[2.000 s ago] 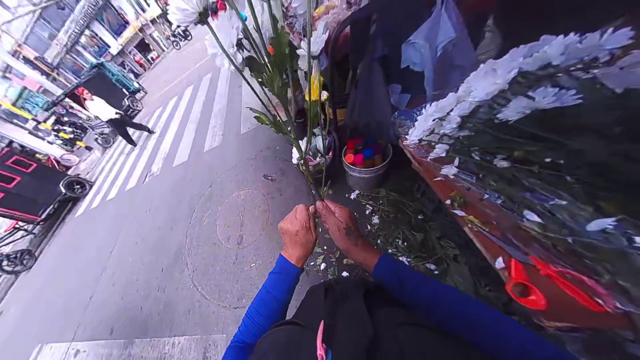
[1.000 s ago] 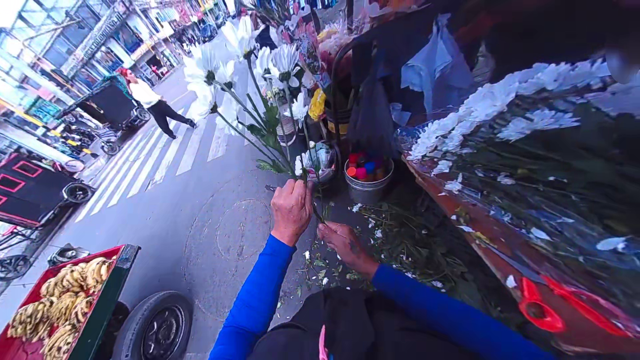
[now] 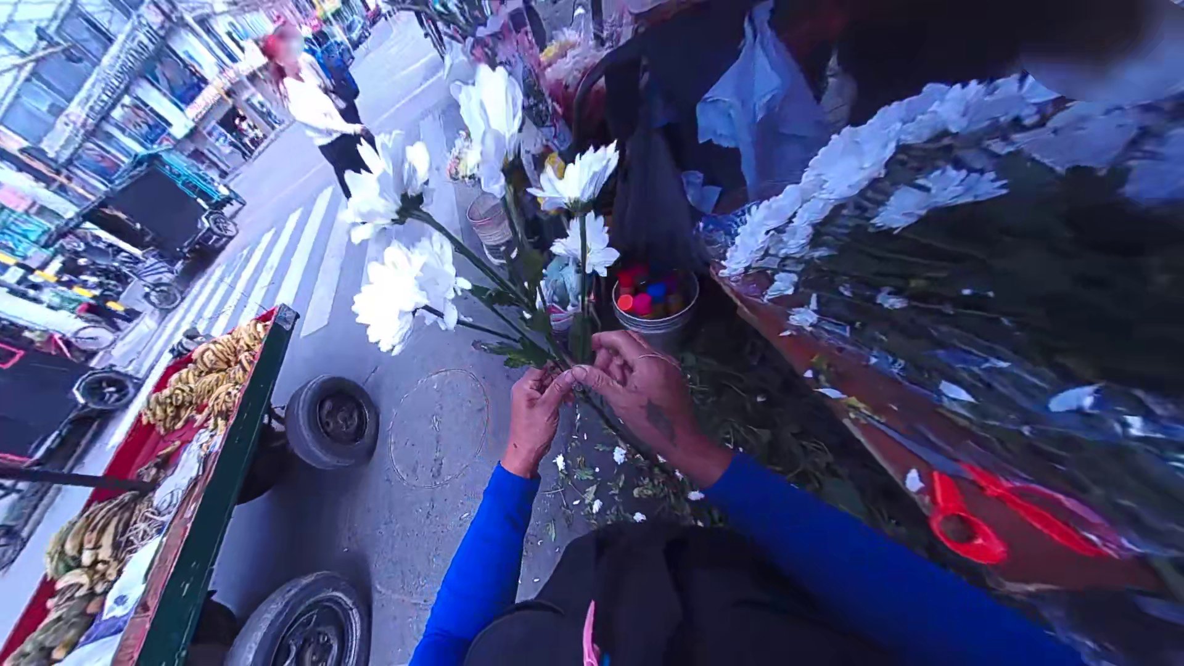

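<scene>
Several white chrysanthemums (image 3: pixel 398 287) on green stems rise in front of me, blooms up and to the left. My left hand (image 3: pixel 536 412) pinches the stems low down, at the leaves. Touching it, my right hand (image 3: pixel 647 393) has its thumb and fingers closed on the same stems, whose lower ends run out beneath it. Beyond my hands stands a metal bucket (image 3: pixel 655 319) with red, blue and orange items in it. Red-handled scissors (image 3: pixel 967 523) lie on a brown board at the right, beside a mass of white flowers (image 3: pixel 860 162).
At the left is a cart (image 3: pixel 217 499) loaded with bananas, its tires (image 3: pixel 333 421) on the road. A person (image 3: pixel 319 111) in a white top is on the street near a crosswalk (image 3: pixel 268 268). Cut leaves and petals (image 3: pixel 615 481) litter the ground below my hands.
The banana cart, out of view at first, has come farther into view at the left. My hands, apart one second ago, are together on the stems. The person is nearer the middle of the view.
</scene>
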